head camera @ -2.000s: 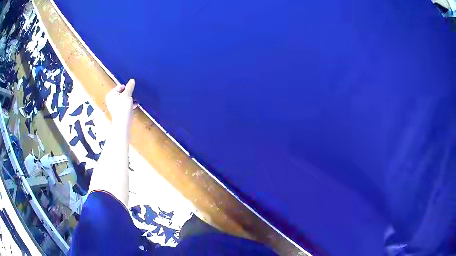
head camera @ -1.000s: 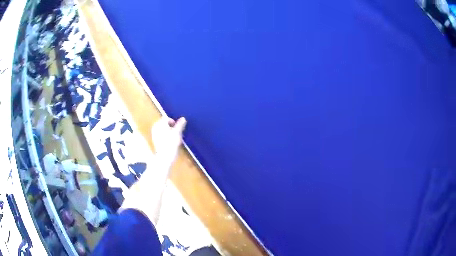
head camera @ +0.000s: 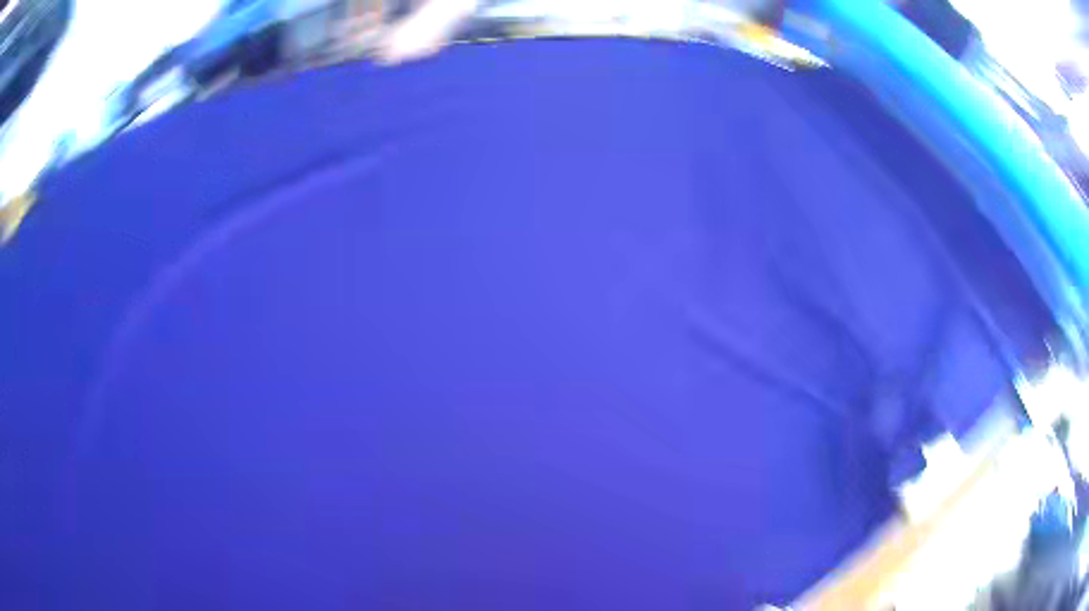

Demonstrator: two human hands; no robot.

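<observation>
The wide blue fabric ply [head camera: 478, 310] fills most of the motion-blurred head view. Folds in it run together at the lower right, beside a blurred white angular shape [head camera: 937, 475] at the near table edge. I cannot tell whether this shape is a weight block. A strip of brown table [head camera: 878, 571] shows below it. A small pale spot lies at the bottom edge of the view, too cut off to name. Neither my left hand nor my right hand can be made out. A long curved crease crosses the cloth at the left.
A thick bright light-blue fabric roll [head camera: 985, 119] lies across the upper right end. A blurred pinkish shape [head camera: 428, 30], possibly another person's hand or arm, is at the far cloth edge. A small yellow patch [head camera: 758, 36] shows at the far right of that edge.
The view has swung right, away from the near left edge and scrap-littered floor. My left hand, earlier at the fabric edge, has left the view. The roll and far edge now show.
</observation>
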